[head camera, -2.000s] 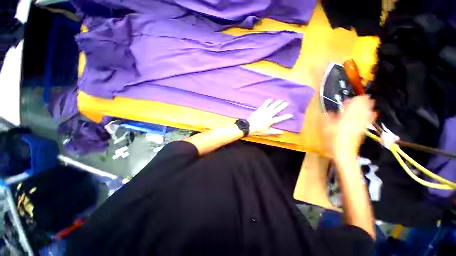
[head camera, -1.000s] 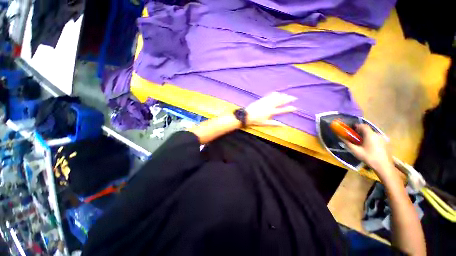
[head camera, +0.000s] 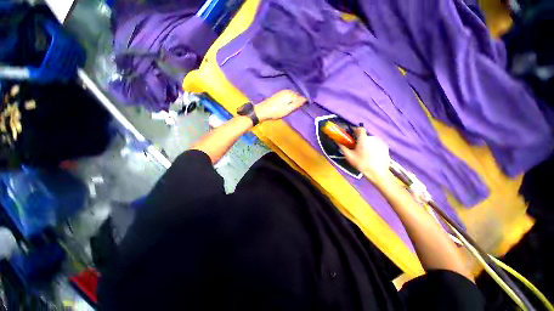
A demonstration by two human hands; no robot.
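A purple garment piece (head camera: 386,103) lies spread along the near edge of the yellow-covered ironing table (head camera: 319,176). My right hand (head camera: 369,153) is closed round the orange-brown handle of the steam iron (head camera: 340,146), which rests on the purple cloth. My left hand (head camera: 284,104) lies on the cloth up and left of the iron, its fingertips at a fold; the fingers are partly hidden, so whether they grip cloth cannot be told.
More purple cloth (head camera: 449,67) lies on the table's far side. A purple bundle (head camera: 161,54) is beyond the table's left end. The iron's hose and cord (head camera: 452,225) run to the lower right. Blue crates (head camera: 61,54) and dark cloth stand at left.
The view has turned. The iron in my right hand has moved left along the garment piece from its right end, closer to my left hand. My left hand has moved left, its fingers less spread.
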